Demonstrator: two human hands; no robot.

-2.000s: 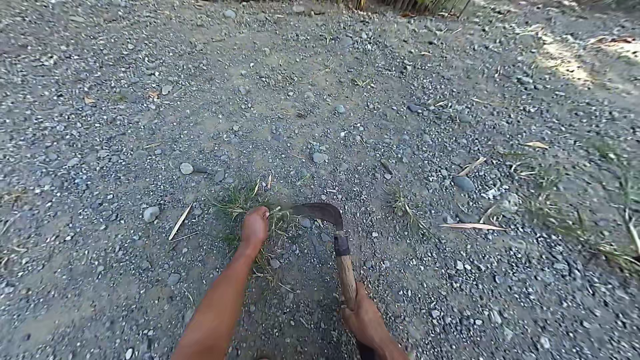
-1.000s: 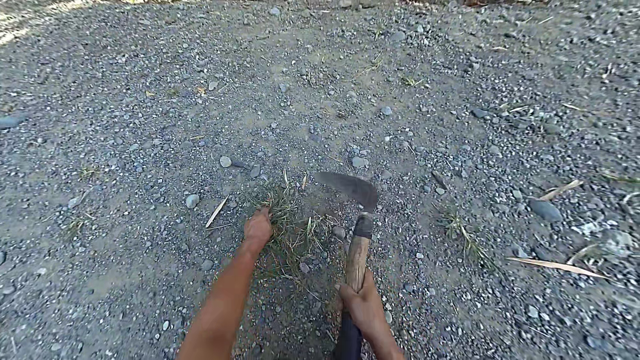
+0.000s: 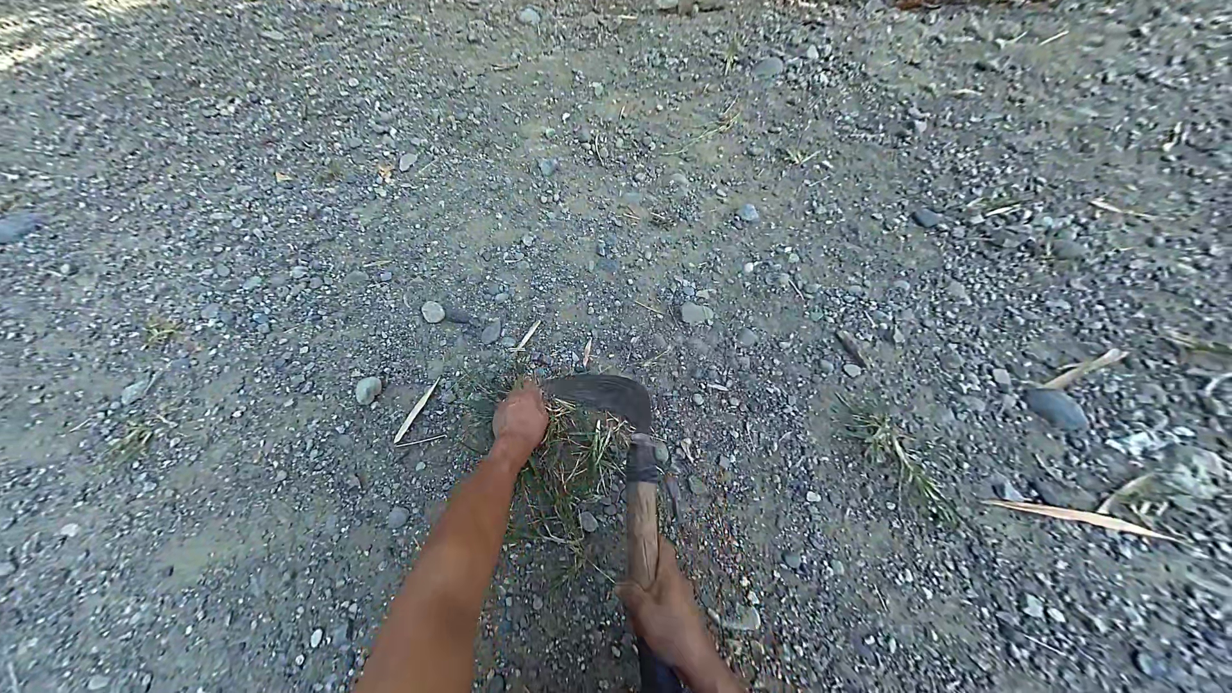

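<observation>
My right hand (image 3: 659,597) is closed round the wooden handle of a sickle (image 3: 608,393), low in the middle of the view. The dark curved blade points left, its tip close by my left hand (image 3: 521,416). That left hand is down at the upper left of a grass tuft (image 3: 577,457), its fingers curled on the grass; the fingertips are hidden. Part of the tuft shows below the blade, between the hand and the handle.
Gravel ground (image 3: 289,241) spreads all round. To the right lie a second grass tuft (image 3: 895,448), a grey stone (image 3: 1057,408) and a long dry leaf (image 3: 1083,518). Left of my left hand are a pale dry sliver (image 3: 417,411) and a small stone (image 3: 368,390).
The sickle blade, apart from my left hand a second ago, has moved left across the tuft and is now close beside that hand.
</observation>
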